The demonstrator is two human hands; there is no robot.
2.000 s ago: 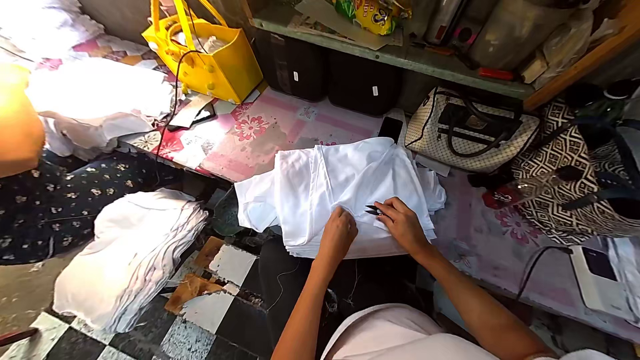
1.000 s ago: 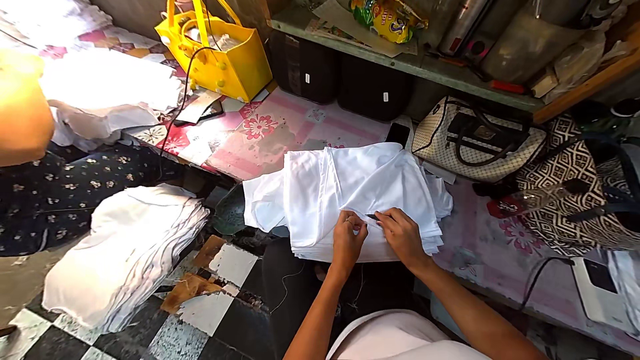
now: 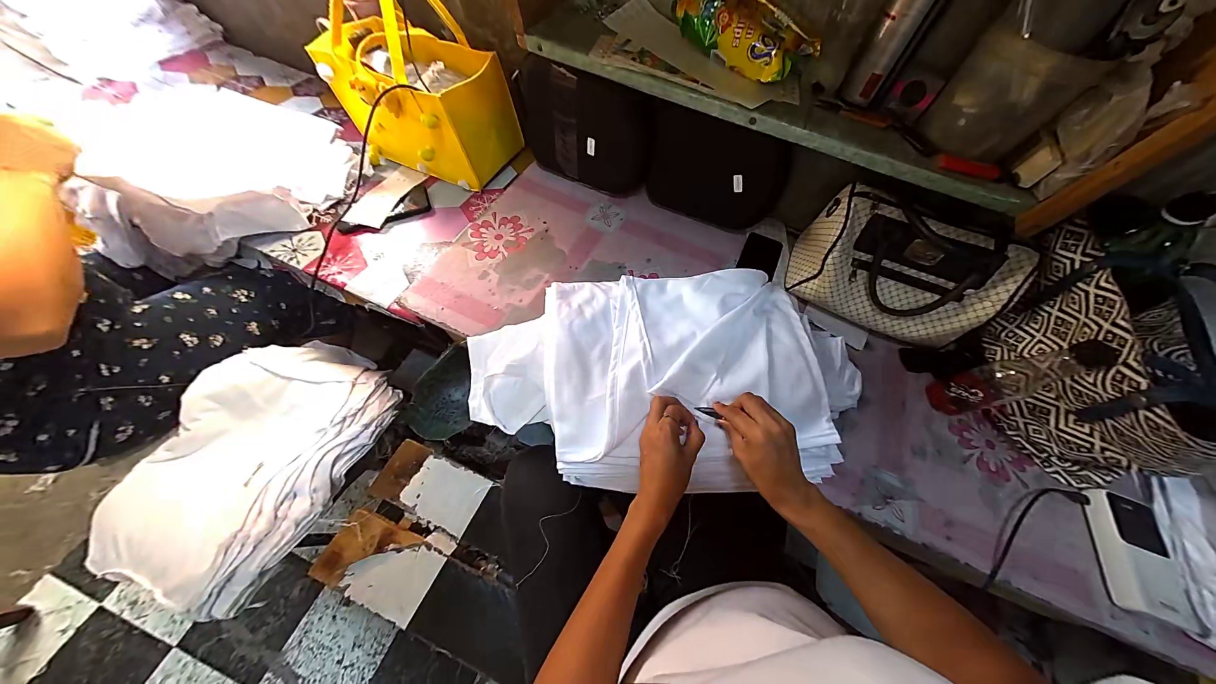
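A stack of folded white garments (image 3: 703,332) lies before me, partly on the pink patterned bench and partly over my lap. My left hand (image 3: 670,442) pinches the near part of the top garment between thumb and fingers. Just to its right, my right hand (image 3: 758,442) holds a small dark pointed tool (image 3: 709,412), perhaps thread snips, its tip towards my left hand. Most of the tool is hidden by my fingers. Loose threads hang below the stack.
Beyond the stack are a phone (image 3: 760,255), a checked handbag (image 3: 912,266) and a yellow bag (image 3: 456,123). A shelf edge (image 3: 760,119) overhangs the bench. At left, another person's arm (image 3: 38,237) is beside a second white cloth pile (image 3: 247,456). A patterned bag (image 3: 1083,361) stands right.
My left hand has come up from lying on the cloth to a pinch close to the tool. The dark tool stays in my right hand.
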